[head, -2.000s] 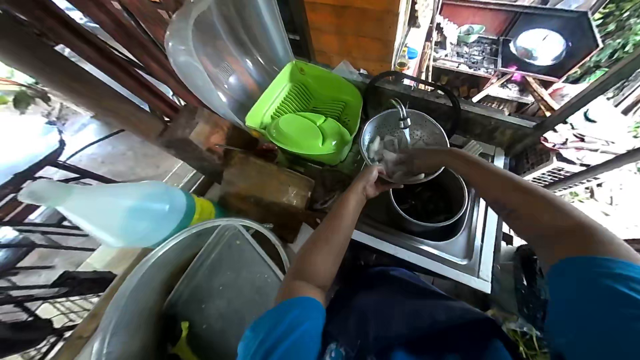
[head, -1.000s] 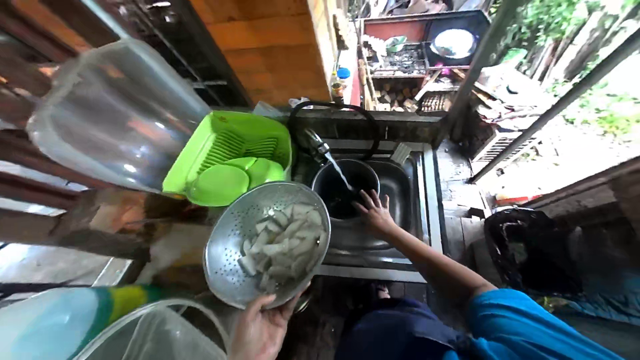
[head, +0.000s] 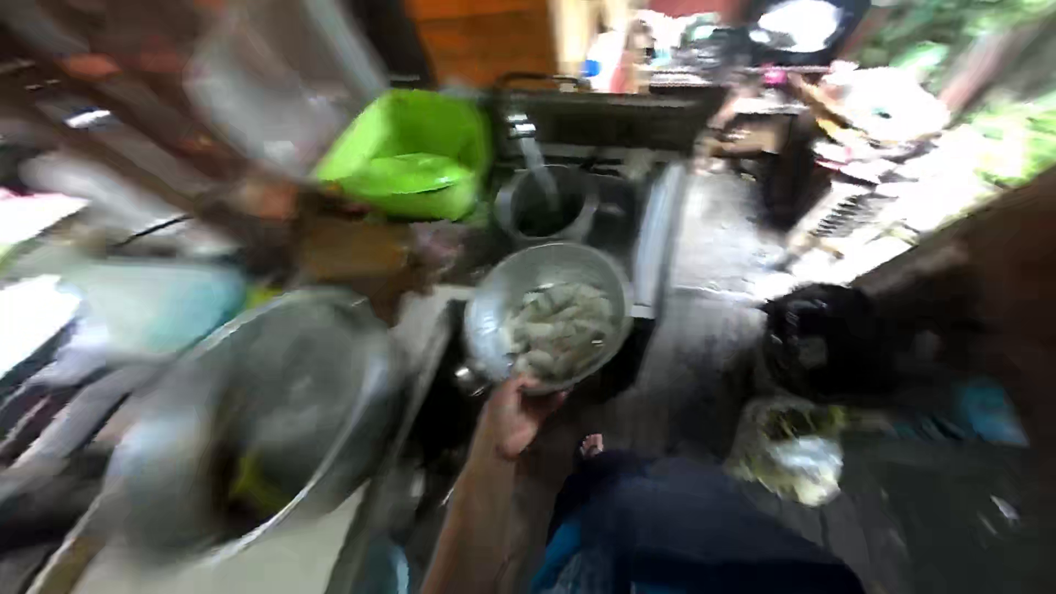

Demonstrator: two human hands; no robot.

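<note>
My left hand grips the near rim of a metal colander, which holds many pale cut pieces of food. Just beyond the colander, a metal pot stands in the sink under a running faucet. Water falls into the pot. My right hand is outside the view. Motion blur softens the whole view.
A green plastic dish basin stands left of the faucet. A large metal basin is at the near left, with a blurred bottle behind it. On the right lie a black plastic bag and a clear bag on the floor.
Two seconds ago both hands were at the colander over the pot. One second ago my right hand was at the pot; it has since left the view. The view has swung.
</note>
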